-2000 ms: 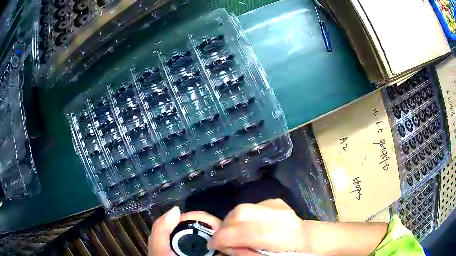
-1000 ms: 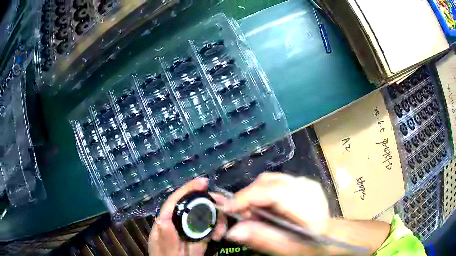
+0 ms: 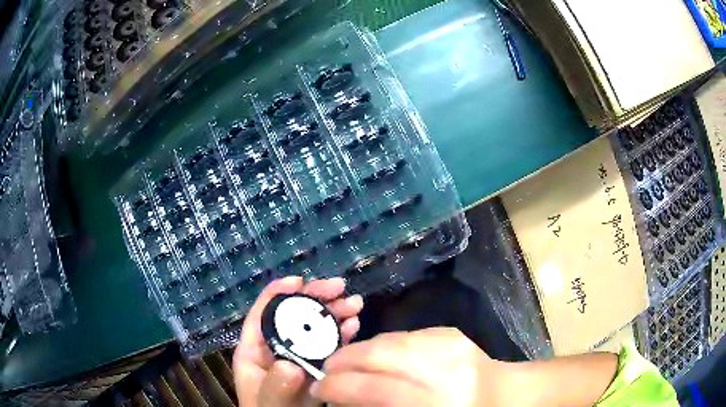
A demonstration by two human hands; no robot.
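Note:
My left hand (image 3: 267, 350) holds a speaker unit (image 3: 306, 327), a black-rimmed disc with a white face and a small dark centre hole. The white face is turned up. My right hand (image 3: 406, 367) is beside it and grips thin tweezers (image 3: 301, 363), whose light tip end lies at the disc's lower rim. Part of the tweezers is hidden by my fingers. Just beyond my hands, a clear blister tray (image 3: 434, 183) with dark parts in rows lies on the green mat and overhangs the bench edge.
Clear trays of black discs (image 3: 95, 48) stand at the back left. An empty clear tray (image 3: 36, 230) is at the left. A thin blue stick (image 3: 512, 48) and cardboard sheets (image 3: 637, 56) are at the upper right. Below the edge are marked cardboard (image 3: 577, 246) and disc trays (image 3: 673, 199).
The disc in my left hand has turned from its grey-centred, pale-ringed face to its white face. My right hand has moved slightly lower and left, bringing the tweezers to the rim.

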